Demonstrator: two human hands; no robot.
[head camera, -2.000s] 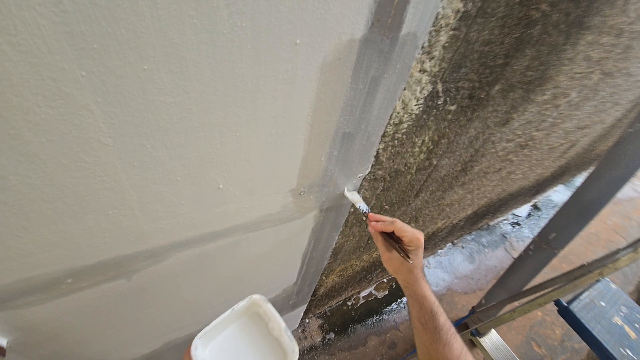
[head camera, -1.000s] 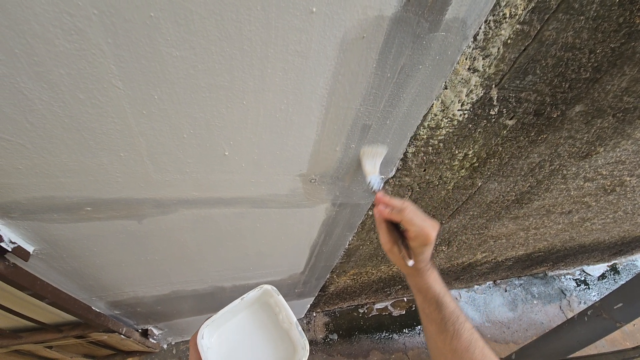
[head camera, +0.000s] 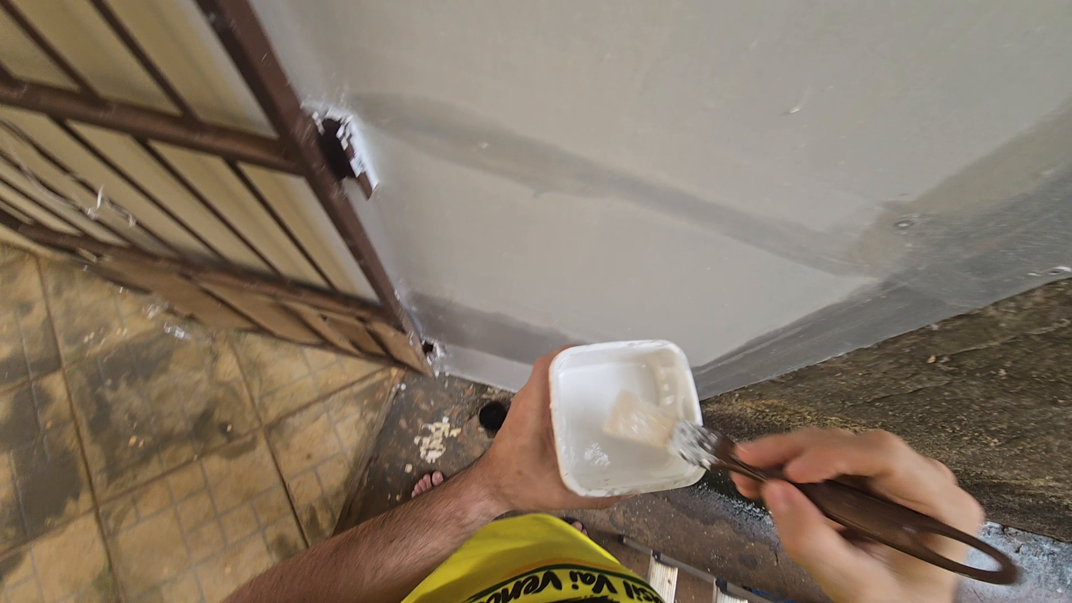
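My left hand (head camera: 532, 440) holds a square white plastic tub (head camera: 565, 419) from its left side and underneath. White paint (head camera: 624, 469) lies inside it. A paintbrush (head camera: 879, 511) with a dark brown handle is in my right hand (head camera: 871, 494), held between thumb and fingers. Its pale bristles are inside the tub, and its metal ferrule, smeared with white, crosses the rim. Beyond the tub stands a light grey wall (head camera: 628, 209) with darker grey bands along its edge and across it.
A brown metal gate (head camera: 327, 201) adjoins the wall at left, above a tiled floor (head camera: 167, 435). Rough, stained masonry (head camera: 938, 385) lies at right. A bare foot (head camera: 427, 483) shows below my left forearm, and part of a ladder (head camera: 662, 578) is at the bottom.
My right hand has brought the brush from the wall's edge into the tub. The view has swung left, showing more of the gate and the tiled floor.
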